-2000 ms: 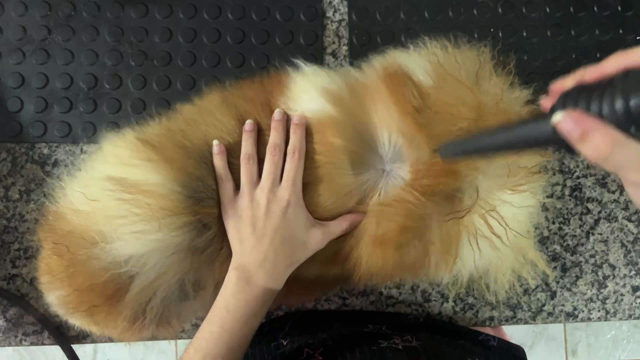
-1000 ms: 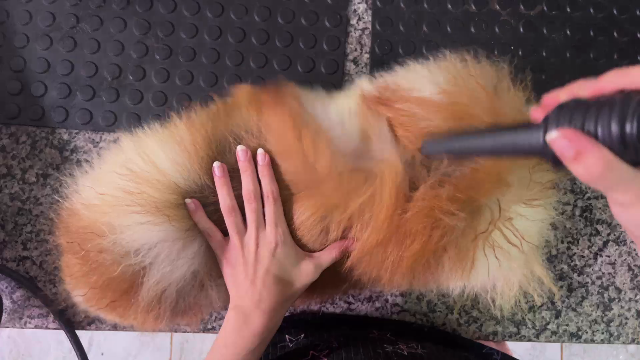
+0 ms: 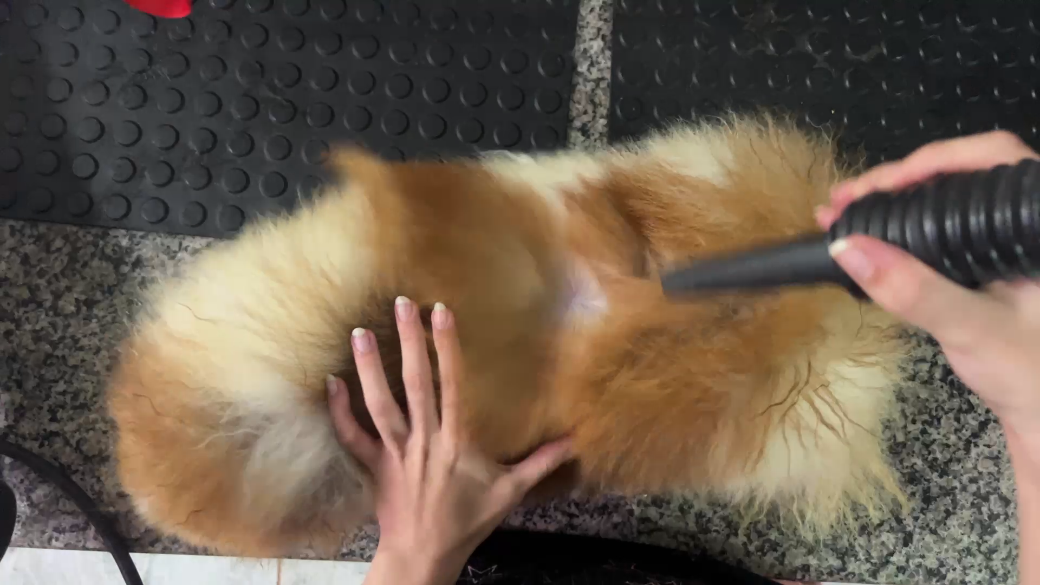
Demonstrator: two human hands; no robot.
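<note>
A fluffy orange and cream animal, apparently a dog (image 3: 666, 374), lies across the speckled stone surface; its face cannot be made out. My left hand (image 3: 431, 431) rests on its coat with the fingers spread. At the right, my right hand (image 3: 934, 276) grips the ribbed black hose of a blower (image 3: 959, 215). The hose's tapered black nozzle (image 3: 747, 266) points left, close over the fur. In front of its tip the coat is parted and a pale patch of skin (image 3: 587, 296) shows.
Black studded rubber mats (image 3: 276, 97) lie along the far side, with a strip of granite (image 3: 591, 81) between them. A red object (image 3: 161, 6) shows at the top left edge. A black cable (image 3: 73, 496) curves at the lower left. White tile (image 3: 203, 569) borders the near edge.
The parted patch in the fur has shifted and its shape has changed. A tuft of fur now stands up on the animal's far side. The red object has come into view.
</note>
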